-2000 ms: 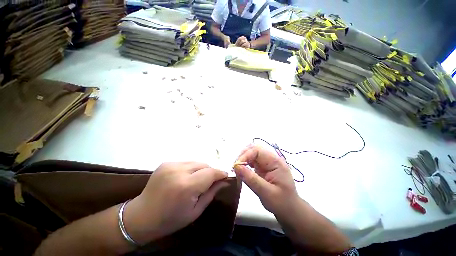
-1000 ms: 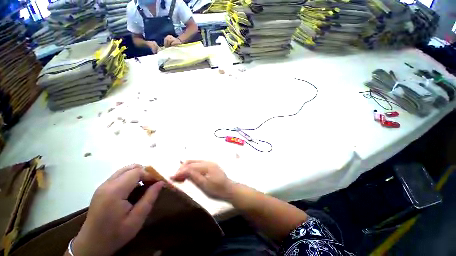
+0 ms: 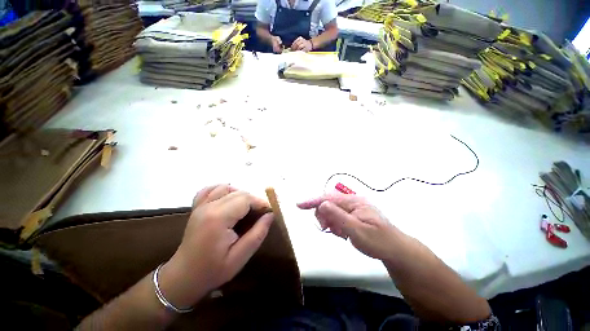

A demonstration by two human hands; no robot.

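Note:
My left hand [image 3: 226, 229] pinches the upper corner of a brown bag panel [image 3: 145, 249]. A short tan tape end [image 3: 272, 199] sticks up at that corner, just past my fingertips. My right hand [image 3: 352, 218] is to the right of the corner, apart from it, over the white table. Its index finger points left and its other fingers are curled; whether it holds something small cannot be seen. A red lighter-like cylinder [image 3: 345, 189] lies just behind my right hand, with a dark cord [image 3: 407, 180] looping away. The snips are not visible, perhaps hidden by the hand.
Tan scraps [image 3: 248, 143] lie mid-table. Brown pieces [image 3: 55, 161] lie at the left, with tall brown stacks [image 3: 35, 71] behind. Grey pieces with yellow edging [image 3: 187, 55] stand at the far side and right. Red tools [image 3: 554, 231] lie far right. A person [image 3: 296, 29] works across the table.
The view swung right, then back left. My right hand was at the corner with a small tan bit at its fingertips and is now apart from it. My left hand still grips the corner.

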